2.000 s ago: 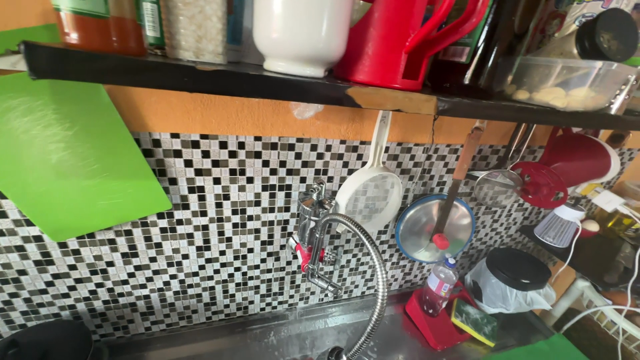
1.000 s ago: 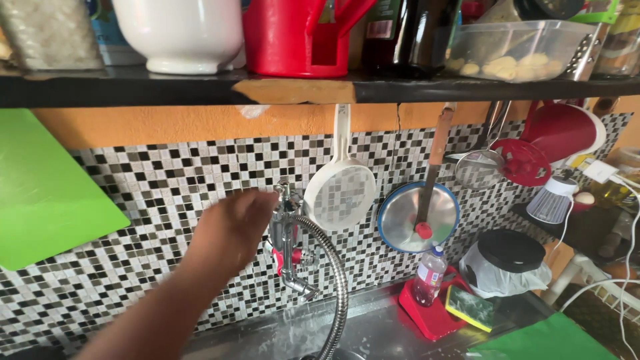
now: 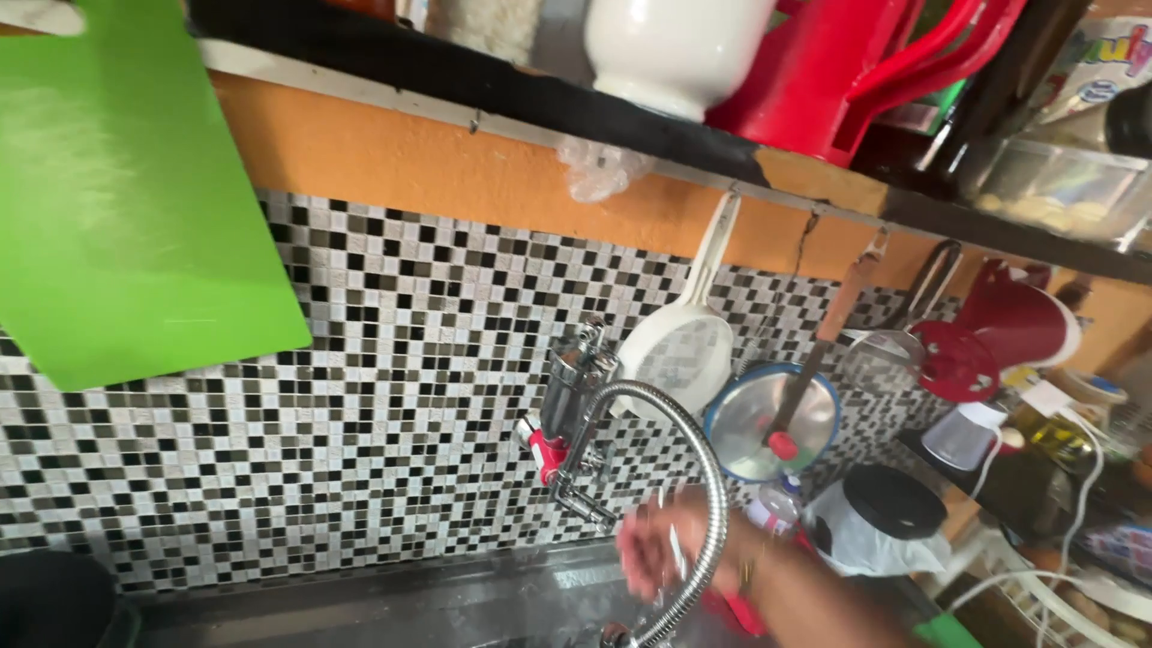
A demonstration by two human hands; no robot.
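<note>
My right hand (image 3: 661,544), blurred and with a band at the wrist, reaches in from the lower right. Its fingers are beside the small spout of the chrome wall faucet (image 3: 576,396), behind the curved metal hose (image 3: 715,468). White streaks that look like water run over the fingers; nothing else shows in the hand, and whether the fingers are closed is unclear. A red valve part (image 3: 547,457) sits on the faucet's lower left. Below lies the metal sink (image 3: 378,607). My left hand is out of view.
A shelf edge (image 3: 432,99) crosses above, bearing a white container (image 3: 675,54) and a red pitcher (image 3: 810,81). A white strainer (image 3: 679,355) and a blue-rimmed lid (image 3: 733,436) hang right of the faucet. A green board (image 3: 135,207) hangs left; a black-lidded bin (image 3: 891,504) stands right.
The left hand, at the top of the faucet one second ago, has gone out of view. My right hand has come in from the lower right, below the spout. The view has tilted.
</note>
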